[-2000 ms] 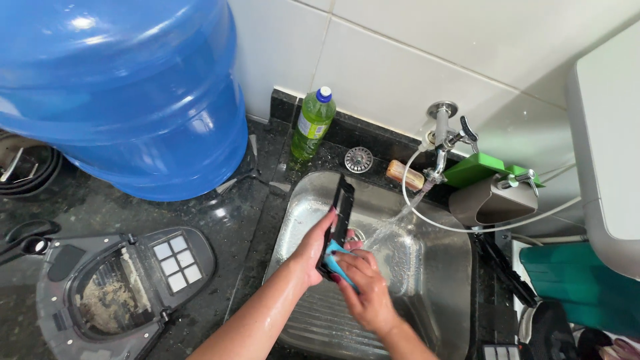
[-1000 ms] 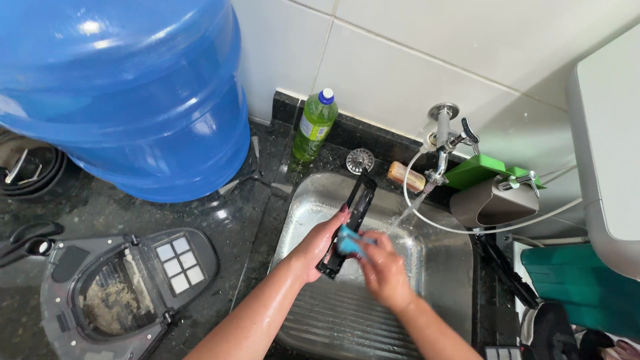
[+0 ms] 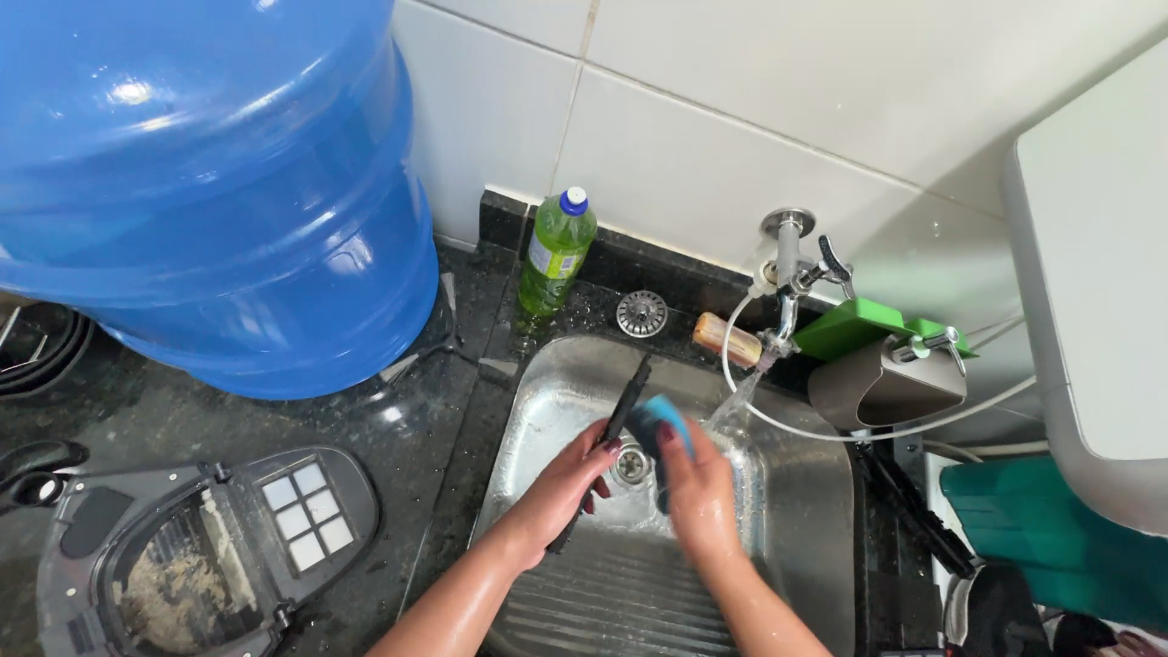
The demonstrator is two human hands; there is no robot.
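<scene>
Over the stainless steel sink [image 3: 803, 511], my left hand [image 3: 570, 479] grips a narrow black plastic part [image 3: 628, 401], now seen edge-on and slanting up to the right. My right hand [image 3: 698, 484] holds a blue sponge or cloth [image 3: 659, 429] close beside the part; its lower portion looks dark and blurred. Whether sponge and part touch cannot be told. Water [image 3: 737, 401] runs from the metal faucet [image 3: 787, 319] at the right of my hands. Beneath them shows the sink drain [image 3: 630, 464].
A big blue water jug [image 3: 228, 219] and an open dusty vacuum dustbin [image 3: 182, 566] occupy the left counter. Behind the sink stand a green liquid bottle [image 3: 555, 255], a metal strainer [image 3: 641, 314] and a soap bar [image 3: 726, 339]. A white hose [image 3: 785, 431] loops past the faucet, near a grey holder [image 3: 885, 388].
The black part has turned from showing its broad face to its thin edge. My right hand and the blue sponge have moved from over the part to its right side.
</scene>
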